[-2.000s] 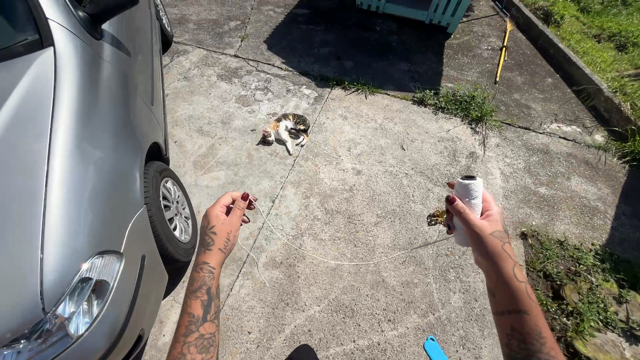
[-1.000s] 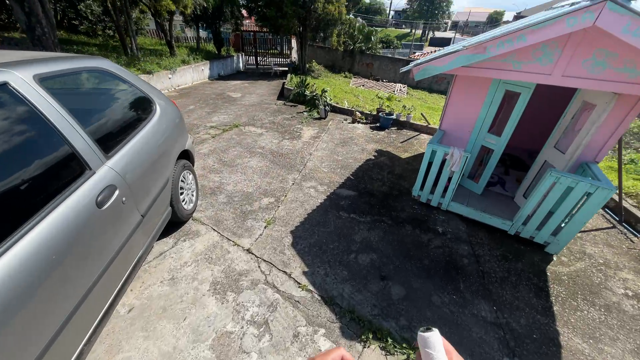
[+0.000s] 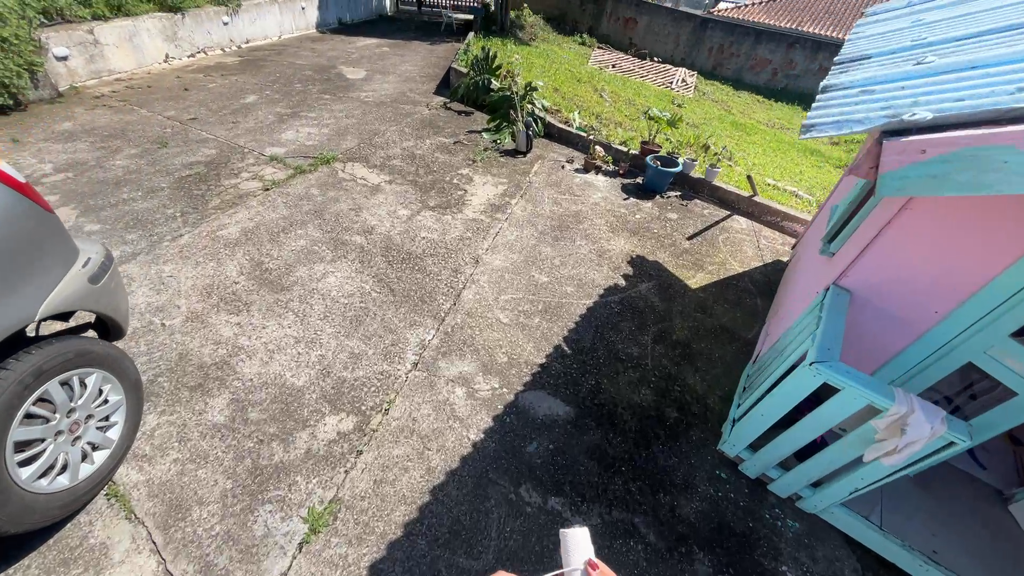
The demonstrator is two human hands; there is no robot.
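At the bottom edge of the head view, a white spool of string (image 3: 576,547) stands upright with my right hand (image 3: 598,568) gripping it; only a finger with a dark red nail shows. A short piece of white string (image 3: 558,571) runs across the spool toward my left hand (image 3: 502,573). Just a fingertip of that hand is visible, left of the spool, so its hold is hidden. Both wrists and palms lie below the frame.
A silver car's rear wheel (image 3: 70,436) is at left. On the right stands a pink playhouse (image 3: 920,264) with a turquoise railing (image 3: 832,384) and a cloth (image 3: 904,428) over it. Cracked concrete (image 3: 320,320) stretches ahead to potted plants, including a blue pot (image 3: 661,174).
The view has swung up and along the driveway, past the car. Both hands, seen well apart two seconds ago, are now close together at the bottom edge. The cat has left view.
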